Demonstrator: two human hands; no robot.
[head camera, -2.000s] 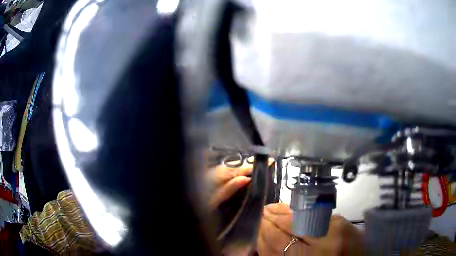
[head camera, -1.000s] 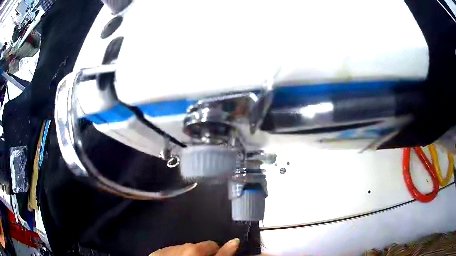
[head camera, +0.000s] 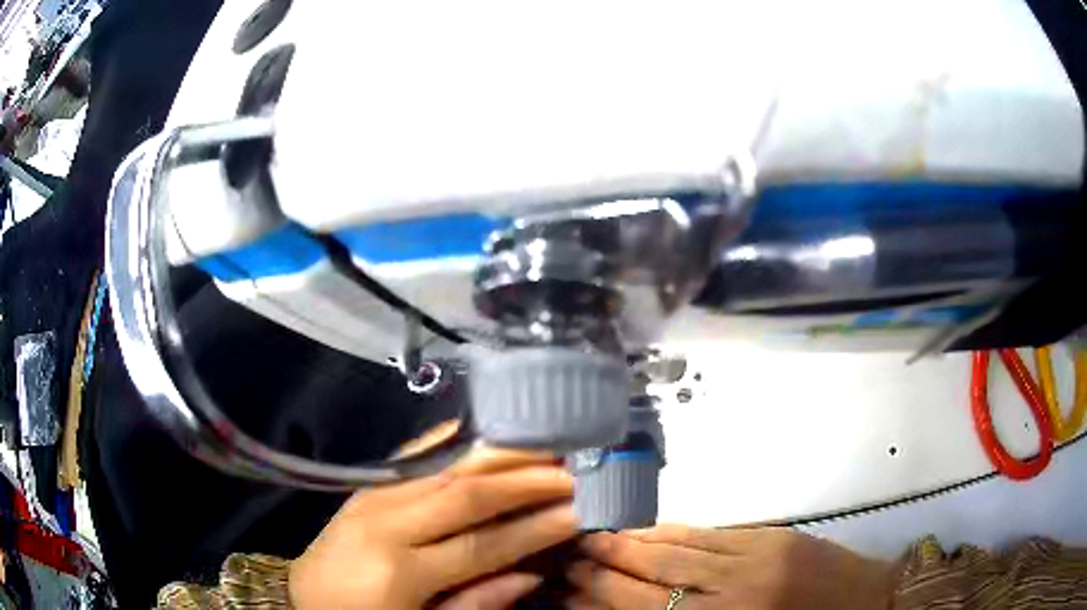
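Observation:
The black garment (head camera: 346, 411) lies left of and below the white sewing machine head (head camera: 596, 107). My left hand (head camera: 435, 536) is at the bottom centre, fingers bent together over the cloth. My right hand (head camera: 739, 572), with a ring, comes from the right; its fingertips meet the left hand's below the grey dials. The larger grey dial (head camera: 548, 397) and the smaller grey knob (head camera: 617, 489) cover part of the fingertips and the presser foot area. Whether either hand pinches the cloth cannot be told. The curved metal guard (head camera: 143, 322) stands at the head's left end.
Scissors with a red-orange handle loop (head camera: 1013, 417) and a yellow one lie on the white table (head camera: 822, 417) at the right. A dark line runs along the table front. At the far left are a yellowish strip (head camera: 75, 417), a clear packet (head camera: 36, 387) and red material (head camera: 45, 536).
The view has pulled back from the machine head since the first frame. Since one second ago, my left hand has come further up into view and my right hand has come in from the right.

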